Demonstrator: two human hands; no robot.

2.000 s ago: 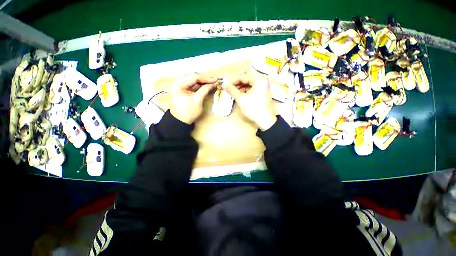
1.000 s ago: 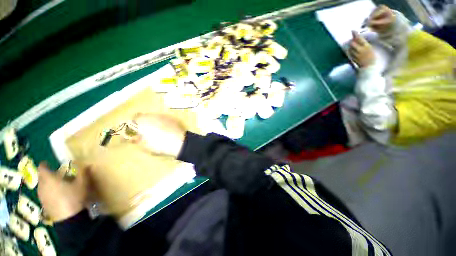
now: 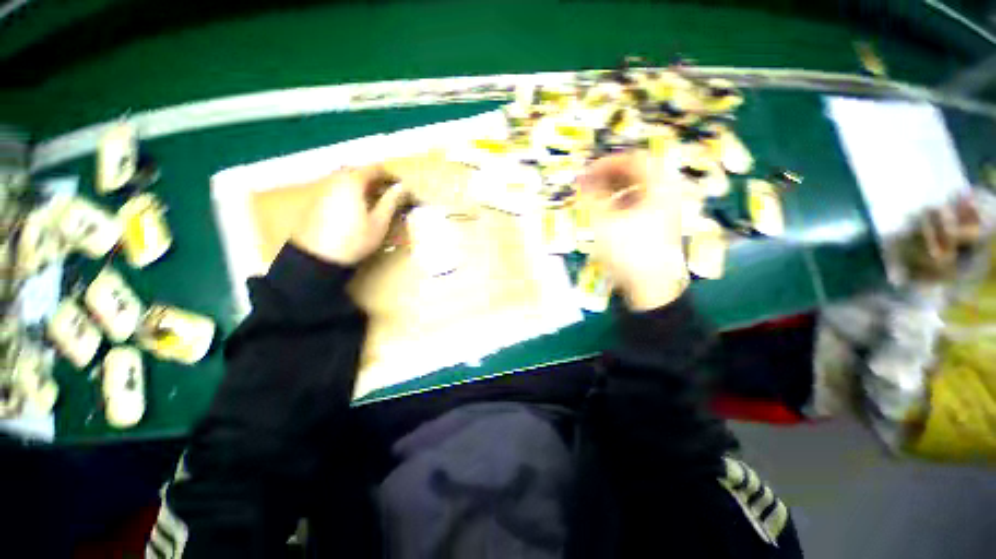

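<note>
A white housing [image 3: 435,242] lies on the tan mat [image 3: 502,278], washed out by glare. My left hand [image 3: 344,216] is over the mat just left of it, thumb and fingers bent towards a small dark spot at the housing's upper left. Whether the fingers grip anything is not clear. My right hand [image 3: 642,224] is blurred, over the near side of the heap of yellow-faced units with dark wires [image 3: 579,126]. Its fingertips are unclear, and whether it holds a unit cannot be told.
Several white units, some face down, lie left of the mat [image 3: 115,306]. Duller cream pieces are heaped at the far left [image 3: 27,371]. A worn white rail [image 3: 273,100] runs behind. At right are a white sheet [image 3: 901,164] and another person's hands [image 3: 952,229] and yellow clothing.
The view has swung back towards the bench. My right hand has gone from the mat to the heap. My left hand has moved from the mat's left edge to beside the white housing.
</note>
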